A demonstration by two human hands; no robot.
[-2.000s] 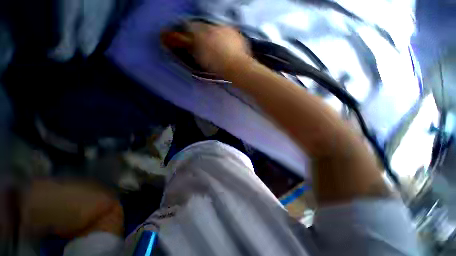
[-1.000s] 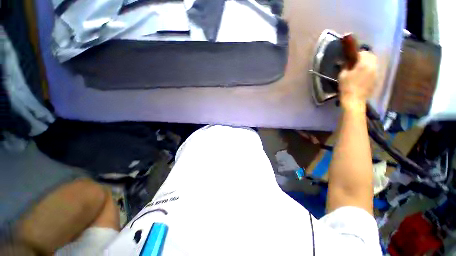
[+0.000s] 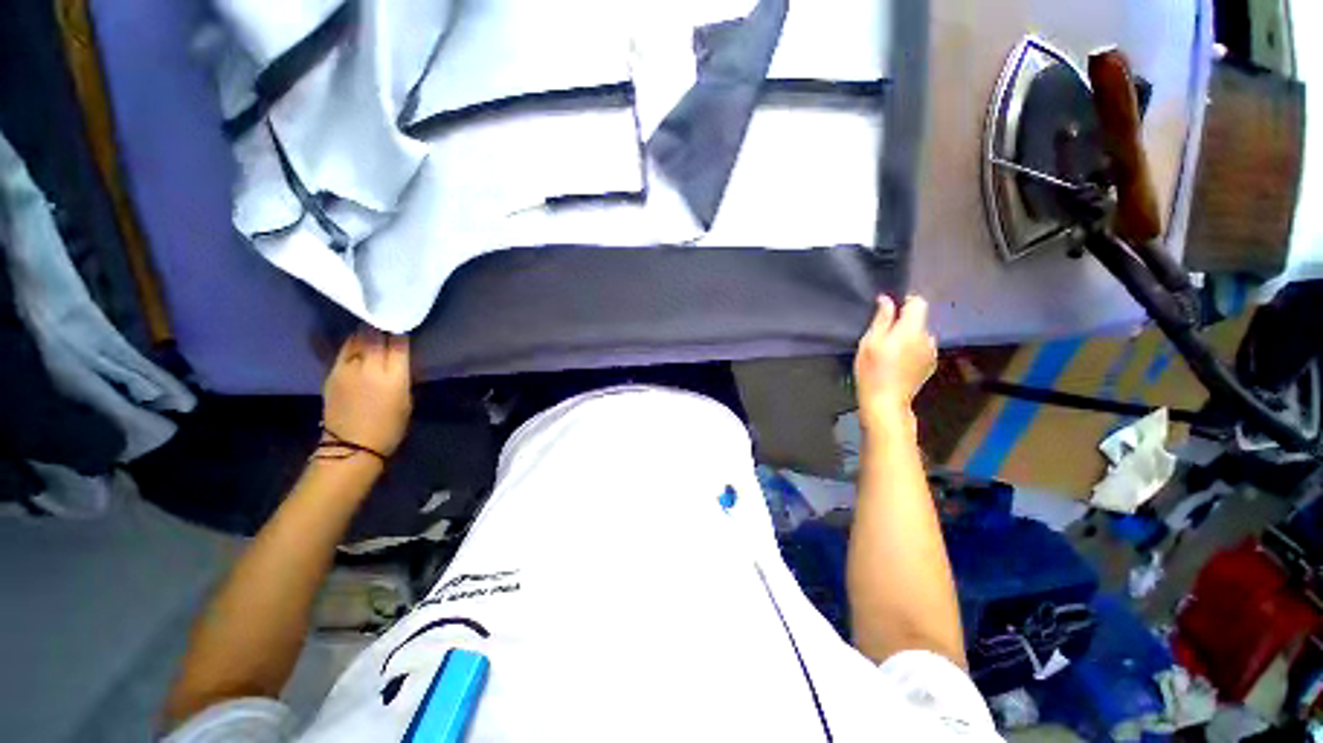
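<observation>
A dark grey garment with pale inner faces uppermost lies on the lavender pressing table. Its dark folded border runs along the table's near edge. My left hand pinches the border at its left part, beside a draped pale fold. My right hand pinches the border's right corner. The steam iron, with a reddish-brown handle, stands at the table's right side, and no hand is on it. My fingertips are partly hidden by the cloth.
A black hose trails from the iron to the lower right. A brown board is beside the table's right edge. Cardboard with blue tape, blue bundles and red cloth lie below right. Pale and dark cloth hangs at the left.
My right hand has let go of the iron and now holds the garment's right corner. My left hand has come into view on the border. The garment has moved nearer to me.
</observation>
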